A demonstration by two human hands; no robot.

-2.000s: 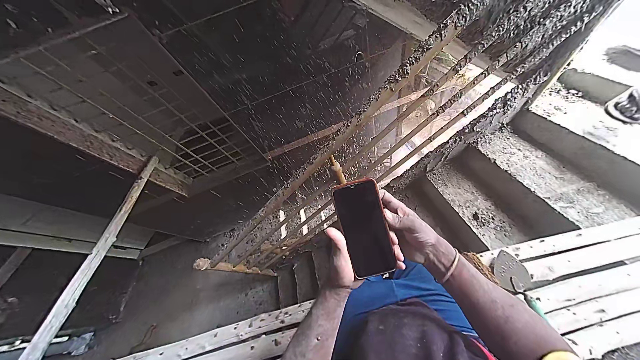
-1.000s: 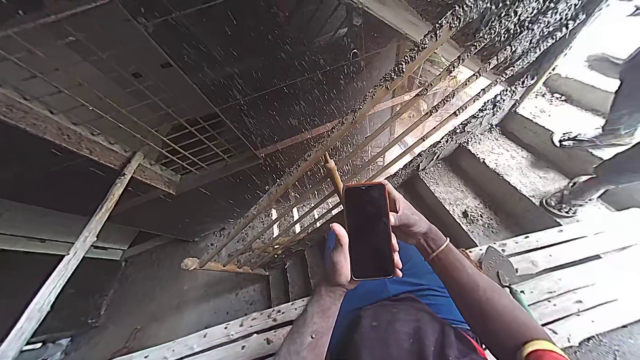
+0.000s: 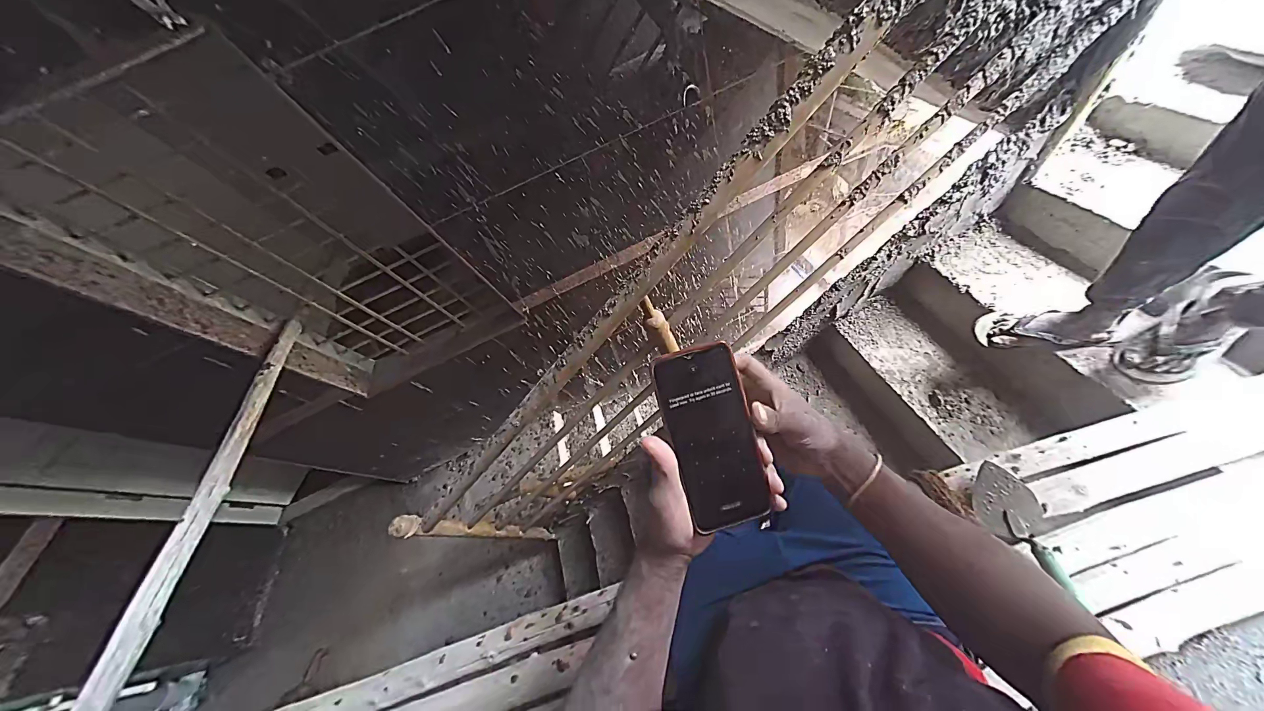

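A smartphone (image 3: pixel 713 444) in an orange-edged case is upright between my hands, its dark screen lit with a little writing. My left hand (image 3: pixel 669 504) supports its lower left side, with the thumb raised beside the edge. Around the right side, my right hand (image 3: pixel 785 425) has its fingers behind the phone and its thumb close to the edge. A trowel (image 3: pixel 1005 502) with a green handle lies on the wooden boards to the right of my right forearm.
Concrete steps (image 3: pixel 948 365) run up at the right, where a person's leg and sandaled foot (image 3: pixel 1047 328) stand. A mortar-spattered metal railing (image 3: pixel 592 341) slants across the middle. White-spattered boards (image 3: pixel 1116 474) cross below. A wooden prop (image 3: pixel 197 513) leans at the left.
The phone's screen, black before, now shows writing. A person's legs have come into view on the steps at the right, where only a foot showed at the edge two seconds ago.
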